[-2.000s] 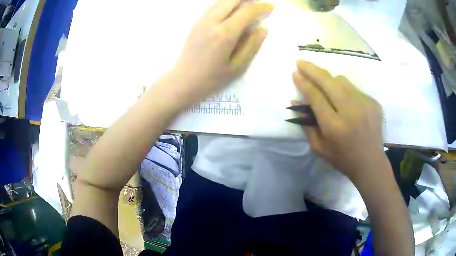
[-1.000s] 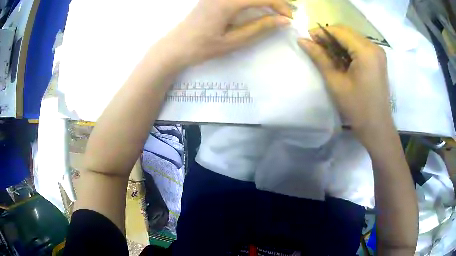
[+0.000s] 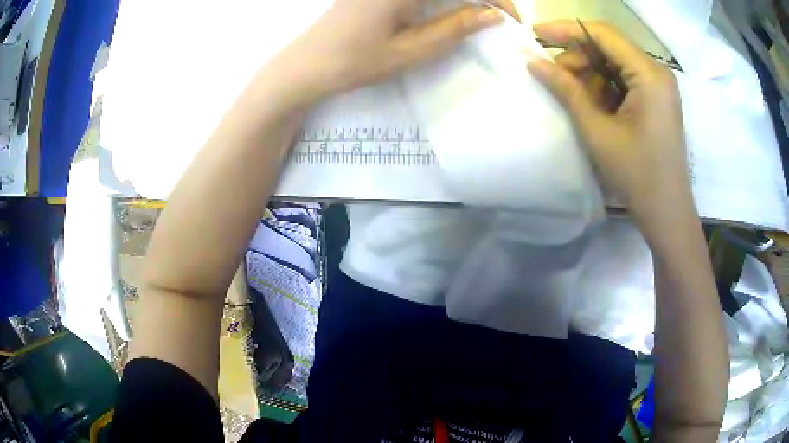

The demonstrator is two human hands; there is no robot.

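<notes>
A thin white cut piece [image 3: 510, 130] hangs from my fingers over the front table edge, its lower end by the white cloth on my lap [image 3: 394, 251]. My left hand [image 3: 415, 35] holds its upper edge at the top of the view, partly cut off by the frame. My right hand [image 3: 606, 95] is just to the right, thumb and forefinger at the piece's upper right edge, with dark thread snips [image 3: 597, 54] held in the same hand, blades pointing up. The shiny yellowish machine bed [image 3: 597, 22] lies behind my right hand.
A printed ruler scale [image 3: 363, 147] runs along the front of the white table [image 3: 346, 183]. Bright white cloth covers the left side. A cardboard box [image 3: 238, 372] and bundled pieces [image 3: 281, 277] are below left. Loose white cloth [image 3: 757, 337] lies at lower right.
The white piece has been lifted off the table into both hands. My right hand moved up beside my left, and the snips turned from pointing left to pointing up.
</notes>
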